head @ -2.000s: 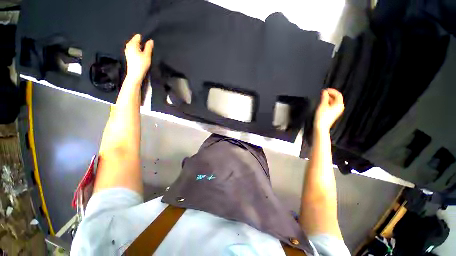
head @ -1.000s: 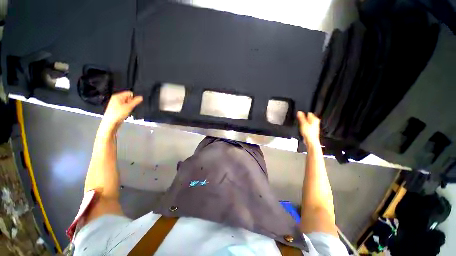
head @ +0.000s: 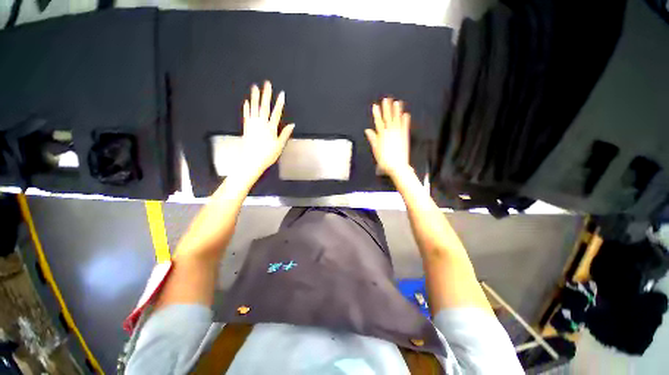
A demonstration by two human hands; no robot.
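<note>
A flat black panel with cut-outs (head: 323, 80) lies on the light table in front of me. Its middle opening shows whole, and my hands and forearms partly cover the side ones. My left hand (head: 262, 132) rests palm down with fingers spread, over and above the left opening. My right hand (head: 390, 138) rests palm down with fingers apart near the right opening. Neither hand grips anything.
A second black panel with dark bunched material in its openings (head: 81, 88) lies at the left. A thick panel stack (head: 506, 95) stands at the right. A blue bin (head: 412, 293) shows below the table. Black bundles (head: 623, 293) are at the lower right.
Both hands have let go of the panel's side edges and moved inward, now flat on it with fingers spread. The panel has gone from rumpled to flat.
</note>
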